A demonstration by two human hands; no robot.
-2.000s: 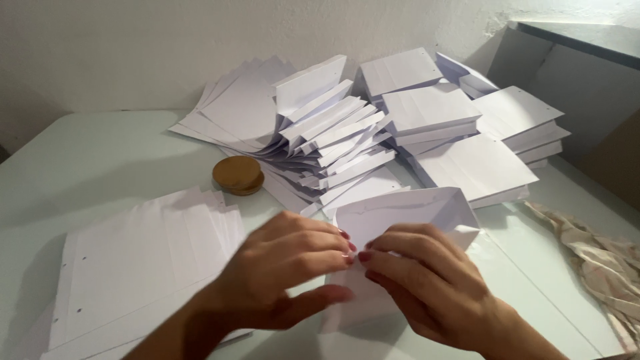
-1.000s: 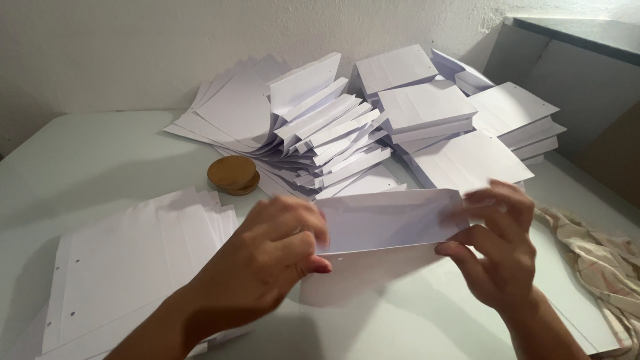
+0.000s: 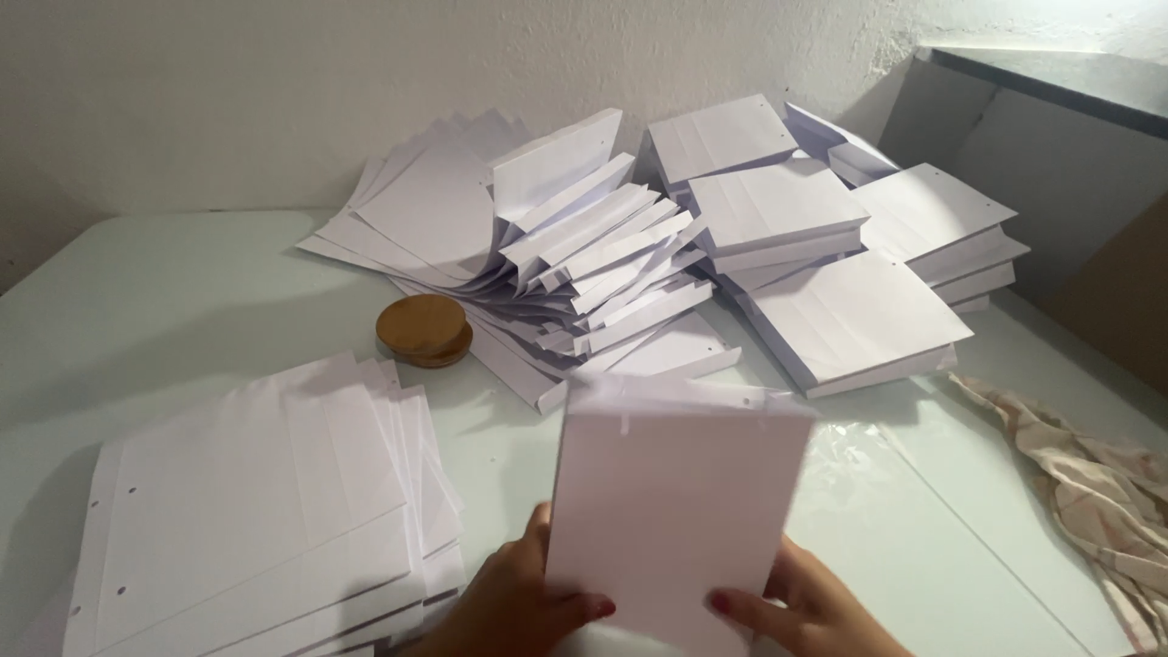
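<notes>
My left hand (image 3: 520,593) and my right hand (image 3: 808,602) hold a white folded paper bag (image 3: 675,511) upright between them, thumbs on its near face and the other fingers behind it. Its top edge is slightly blurred. Left of my left hand lies a stack of flat white paper sheets (image 3: 246,493) with folds and small punched holes. Beyond the held bag, several partly folded paper pieces (image 3: 620,237) fan out. Folded white paper bags (image 3: 858,319) are piled behind and to the right.
Two round brown discs (image 3: 422,324) overlap on the pale table (image 3: 182,283), left of the fan. A crumpled striped cloth (image 3: 1095,484) lies at the right. Clear plastic (image 3: 858,443) is near the right hand. A grey panel (image 3: 1013,146) stands at the back right, before the wall.
My hands held the bag by its open upper edge a second ago; now they grip it lower down at its sides. The bag stands upright, its broad face towards me.
</notes>
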